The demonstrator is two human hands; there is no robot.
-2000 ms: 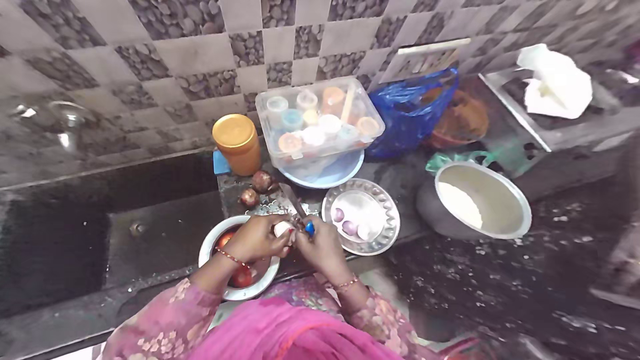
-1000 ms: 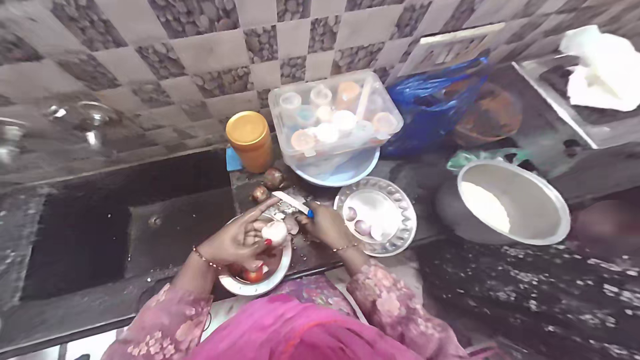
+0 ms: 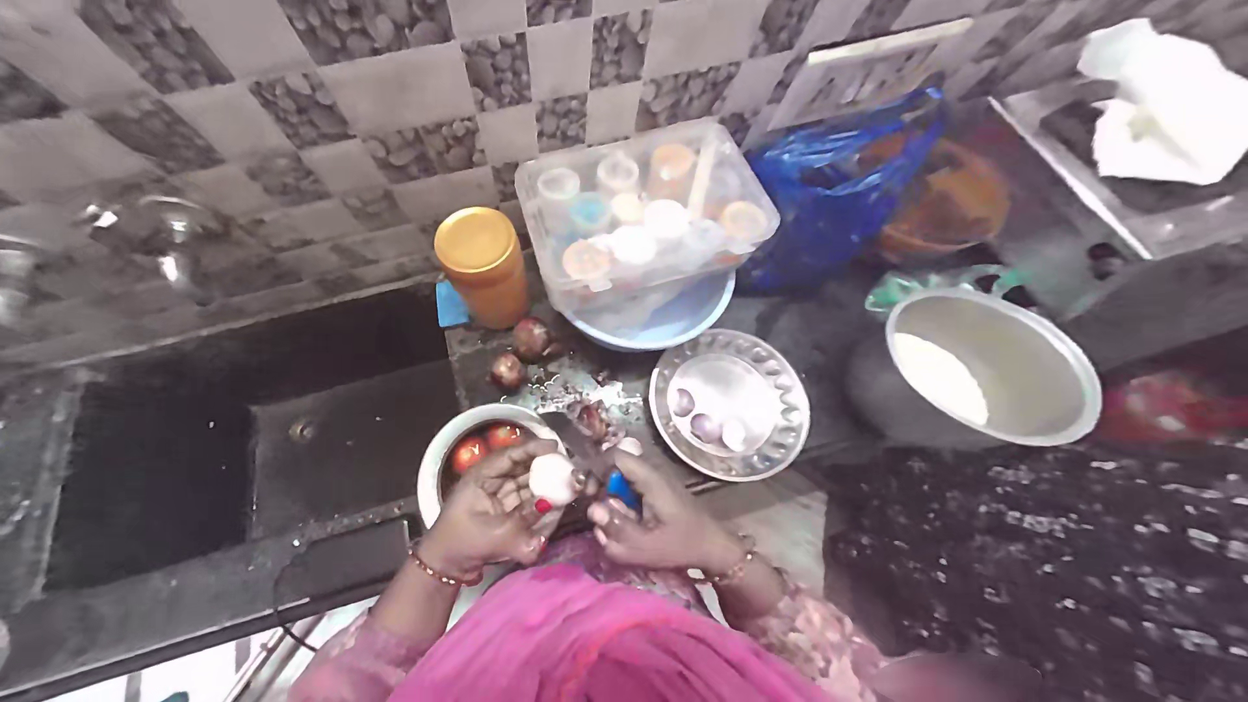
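A pale peeled onion [image 3: 553, 479] is held in the fingers of my left hand [image 3: 487, 507], above a white bowl [image 3: 429, 478] with tomatoes [image 3: 470, 453] in it. My right hand [image 3: 658, 517] grips a knife by its blue handle [image 3: 622, 489], the blade close to the onion. Onion skins [image 3: 593, 421] lie on the counter just beyond my hands. Two unpeeled onions [image 3: 531, 338] sit near an orange jar. To the right of my hands, a steel plate [image 3: 673, 444] holds several peeled onion pieces [image 3: 705, 427].
The black sink [image 3: 341, 468] is at left, below a tap [image 3: 180, 234]. Behind stand the orange jar [image 3: 485, 268], a clear container of small jars [image 3: 643, 205] on a blue basin [image 3: 643, 327], and a blue plastic bag [image 3: 819, 195]. A large pot [image 3: 1043, 375] and a stove [image 3: 1160, 219] are at right.
The knife blade, raised and pale one second ago, now points away low beside the onion. The onion has stayed in my left hand, which has turned more palm-up.
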